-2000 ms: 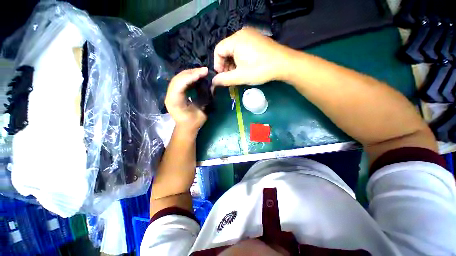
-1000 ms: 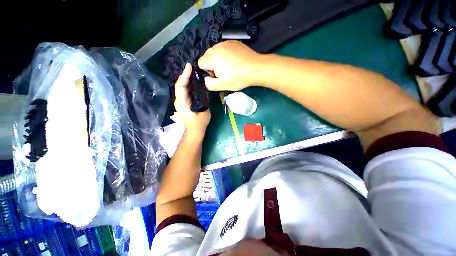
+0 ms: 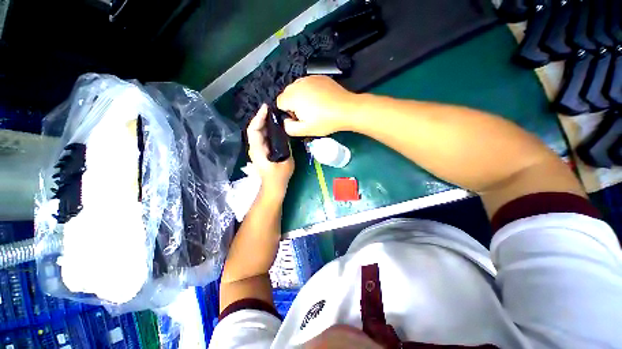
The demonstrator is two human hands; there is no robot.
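Note:
My left hand [image 3: 267, 151] holds a glossy black housing [image 3: 277, 142] upright above the green bench. My right hand [image 3: 315, 106] is at the housing's upper end, fingers curled against it; whether a small insert is between its fingertips is hidden. A white squeeze bottle [image 3: 330, 152] lies on its side just right of the housing, its thin tip pointing left. A red square [image 3: 346, 189] lies nearer the bench edge. A heap of small black inserts [image 3: 286, 64] lies behind my hands.
Black housings [image 3: 588, 76] stand in rows at the right. A plastic bag [image 3: 198, 198] with white sheets and black parts is at the left. A white wipe [image 3: 243, 193] lies beside it. Yellow tape [image 3: 322, 189] crosses the green bench [image 3: 409, 160]. Blue crates [image 3: 89, 334] are below left.
The black housing in my left hand has turned to show its long glossy side. My right hand has stayed at its upper end. The camera view has shifted.

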